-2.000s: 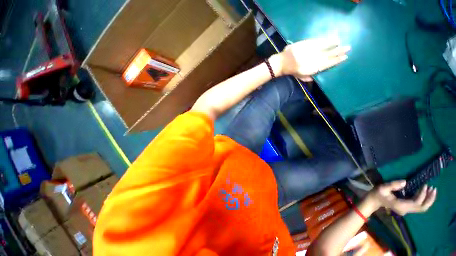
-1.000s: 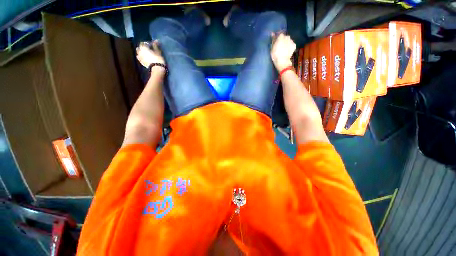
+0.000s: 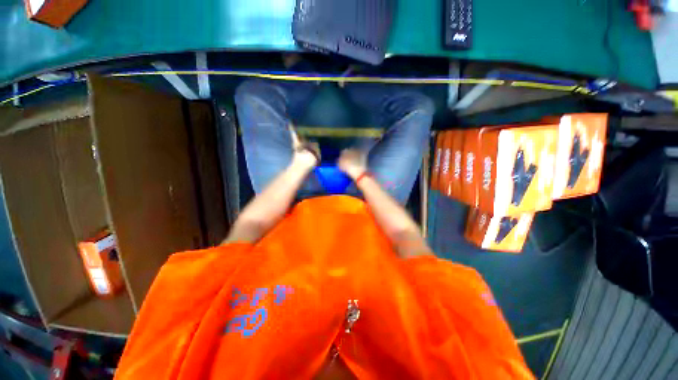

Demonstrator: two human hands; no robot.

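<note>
My left hand (image 3: 305, 157) and my right hand (image 3: 352, 161) are small and blurred between my thighs, close to the blue seat (image 3: 333, 178). Their fingers are not clear, and whether they grip the seat or hold anything cannot be told. A flat black set-top box (image 3: 343, 28) lies on the green-matted bench (image 3: 186, 33) at the top, cut off by the picture edge. A black remote control (image 3: 458, 24) lies to its right on the bench, also cut off. No hand touches either.
A big open brown carton (image 3: 152, 185) stands at left with an orange box (image 3: 101, 263) inside. Orange gift boxes (image 3: 525, 169) are stacked at right. Another orange box (image 3: 53, 10) lies on the bench at top left. A black chair-like object (image 3: 632, 252) is at far right.
The view has tilted up to show the bench edge, box and remote. My hands have moved inward from my knees to between my thighs. Two seconds ago my right hand held the remote.
</note>
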